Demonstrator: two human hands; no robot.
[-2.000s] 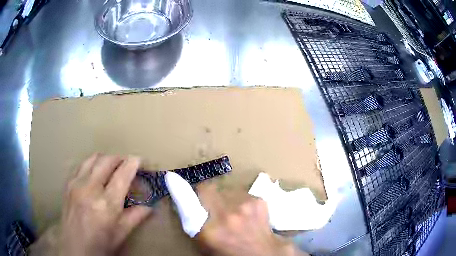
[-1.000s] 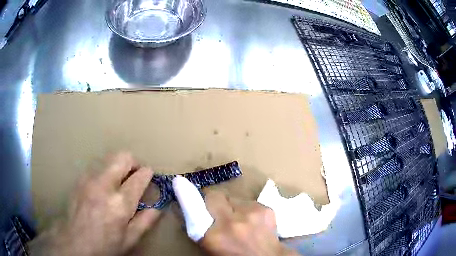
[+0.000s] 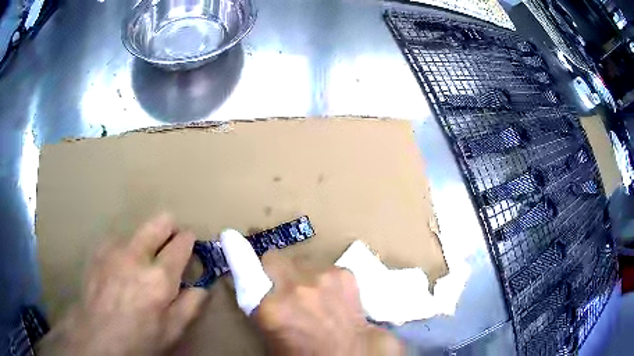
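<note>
A black link-patterned watch strap (image 3: 281, 236) lies on the brown cardboard (image 3: 139, 174), its ring at the left and its far end to the right. My left hand (image 3: 139, 281) holds the strap at the ring, fingers partly covering it. My right hand (image 3: 313, 306) has a white cloth (image 3: 243, 268) wrapped over one finger, and that fingertip rests on the strap just right of the ring. The cloth's loose end (image 3: 396, 292) trails to the right of my hand over the cardboard's edge. The strap's left part is hidden by my left hand.
A shiny round steel bowl (image 3: 189, 35) stands beyond the cardboard. A black wire mesh rack (image 3: 452, 125) with several straps fills the right side. A pale perforated sheet (image 3: 480, 10) is at the far right edge. Part of a dark strap-like piece (image 3: 31, 330) shows at lower left.
The view has shifted slightly. The wrapped finger remains on the strap near the ring, and my left hand stays at the ring. The strap's right end now shows more shine.
</note>
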